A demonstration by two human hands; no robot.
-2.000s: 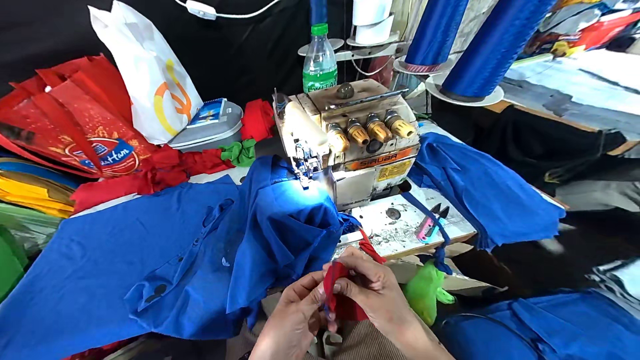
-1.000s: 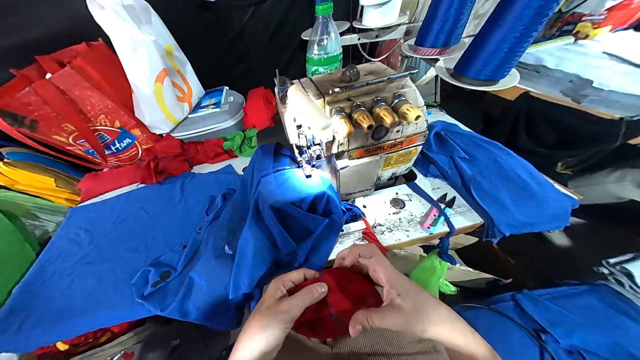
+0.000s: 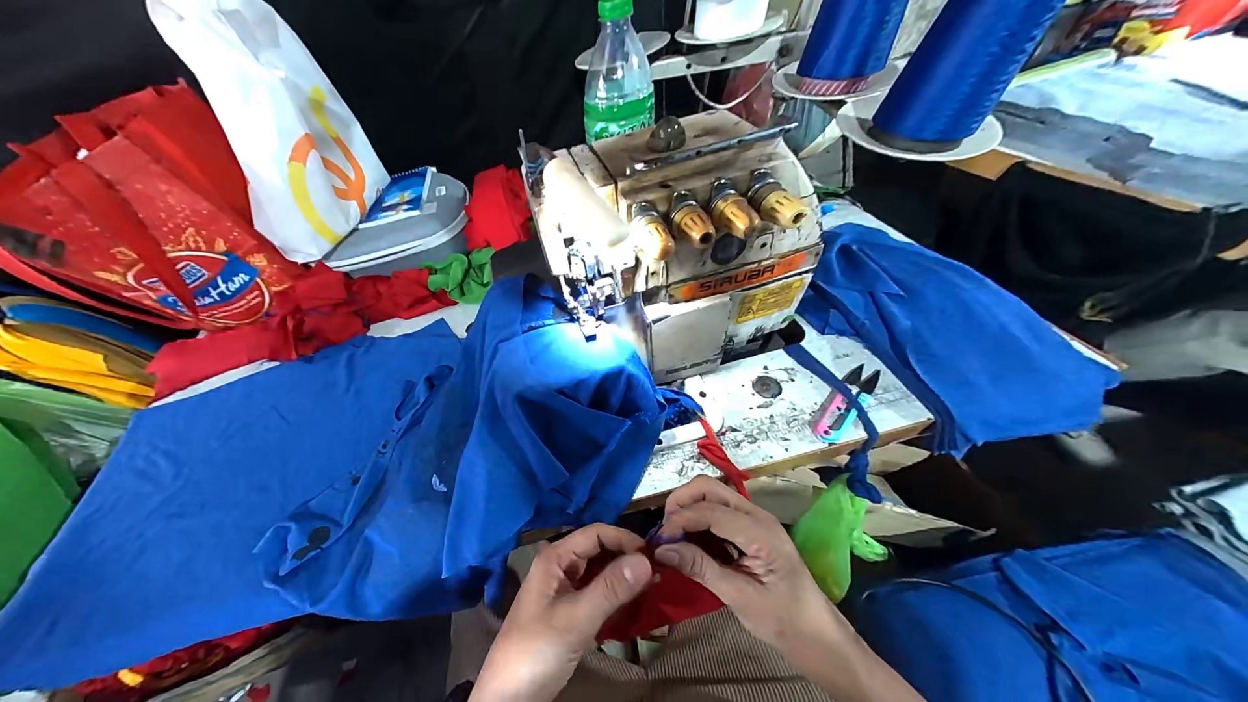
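My left hand (image 3: 575, 600) and my right hand (image 3: 736, 556) meet low in the middle of the head view, over my lap. Between them they pinch a small piece of red cloth (image 3: 668, 606), with something purple at its upper edge by the fingertips. Beyond the hands stands a Siruba overlock sewing machine (image 3: 717, 234), its lamp lit. Blue cloth (image 3: 546, 390) lies bunched under the presser foot area and spreads left over the table. Red strands (image 3: 720, 453) hang at the table's front edge, just above my right hand.
Pink and blue thread snips (image 3: 837, 414) lie on the machine table. More blue cloth (image 3: 946, 322) drapes at its right. A light green plastic bag (image 3: 834, 541) hangs below the edge. A bottle (image 3: 619, 83) and blue thread cones (image 3: 960, 73) stand behind. Red bags (image 3: 146, 214) sit at left.
The red cloth was spread wider between both hands a second ago; now it hangs lower, with the fingertips together at its upper edge. The blue cloth at the machine has not moved.
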